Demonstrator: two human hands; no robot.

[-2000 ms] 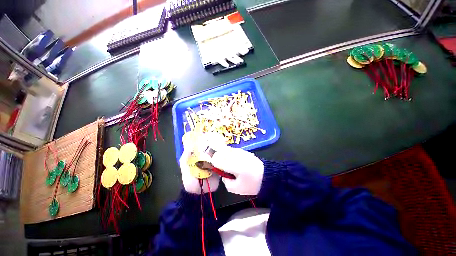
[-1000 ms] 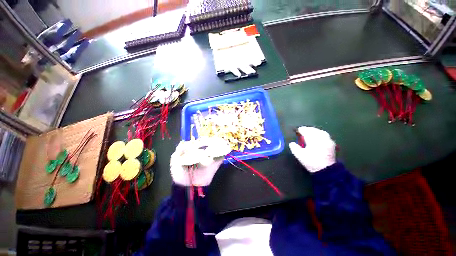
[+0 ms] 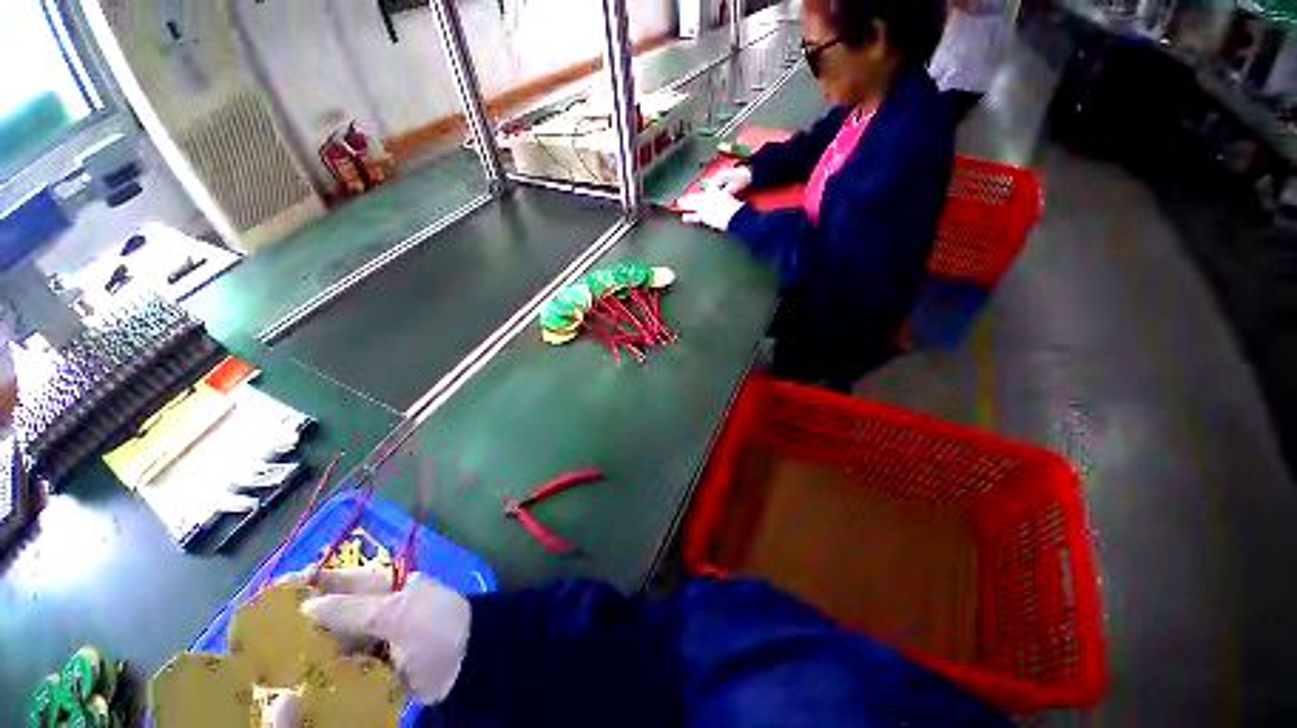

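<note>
My right hand (image 3: 406,626), in a white glove, grips the edge of a board group (image 3: 334,690) at the bottom left, over the blue tray (image 3: 462,566). The discs show their yellow side; red wires rise behind them. A white patch shows in the gap between the discs, perhaps my left glove; I cannot tell what that hand does. Red-handled cutters (image 3: 565,484) lie spread on the green bench right of the tray. Cream parts (image 3: 359,552) show in the tray, mostly covered.
Fanned green boards (image 3: 605,302) with red wires lie farther up the bench. Green boards (image 3: 78,690) lie at lower left. White spare gloves (image 3: 221,455) and ridged racks (image 3: 107,370) are at left. A red basket (image 3: 889,533) stands beside the bench; a gloved person (image 3: 868,213) sits beyond.
The view has swung right. The cutters, earlier at my right hand, now lie on the bench. My right hand has come back from the bench and taken hold of the board group.
</note>
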